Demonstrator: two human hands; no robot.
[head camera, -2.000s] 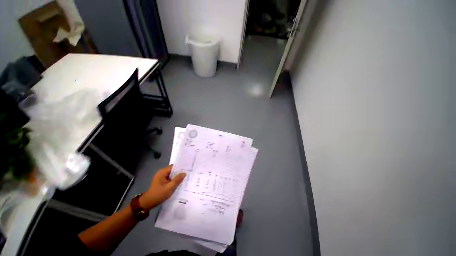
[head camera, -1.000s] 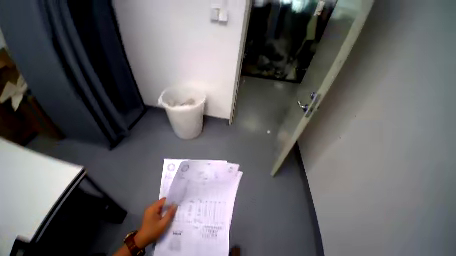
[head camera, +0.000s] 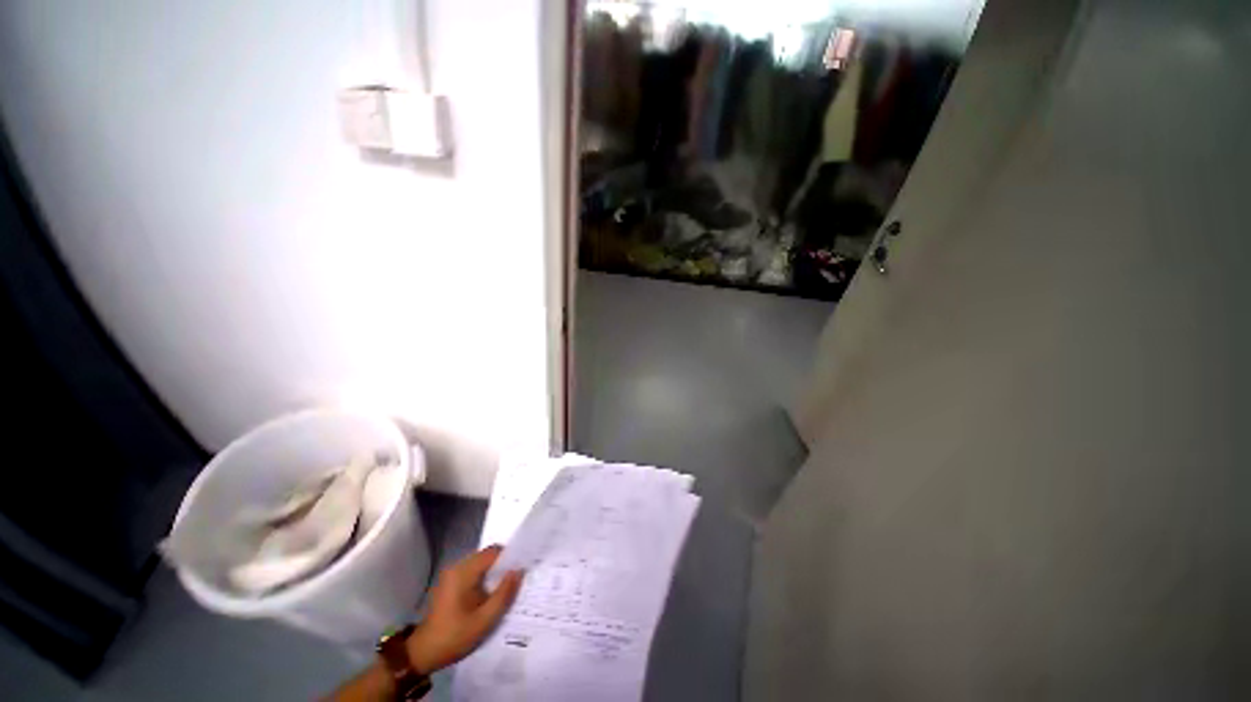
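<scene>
My left hand (head camera: 464, 613), with a brown watch on the wrist, holds a loose stack of printed paper sheets (head camera: 590, 576) at the lower middle of the view. The thumb lies on top of the sheets and the other fingers are mostly hidden at their left edge. The top sheet shows faint printed tables and a small grey block. The bottom of the stack is cut off by the frame's edge. My right hand is not in view.
A white bin (head camera: 302, 528) with crumpled material inside stands at the lower left beside a dark curtain (head camera: 69, 453). An open door (head camera: 947, 192) is at the right. Beyond the doorway are hanging garments (head camera: 768, 110) and piled items. Wall switches (head camera: 398, 124) are at upper left.
The view has moved forward toward the doorway. The bin and door frame look larger and nearer, and the white desk and chair have left the view. My left hand still holds the papers.
</scene>
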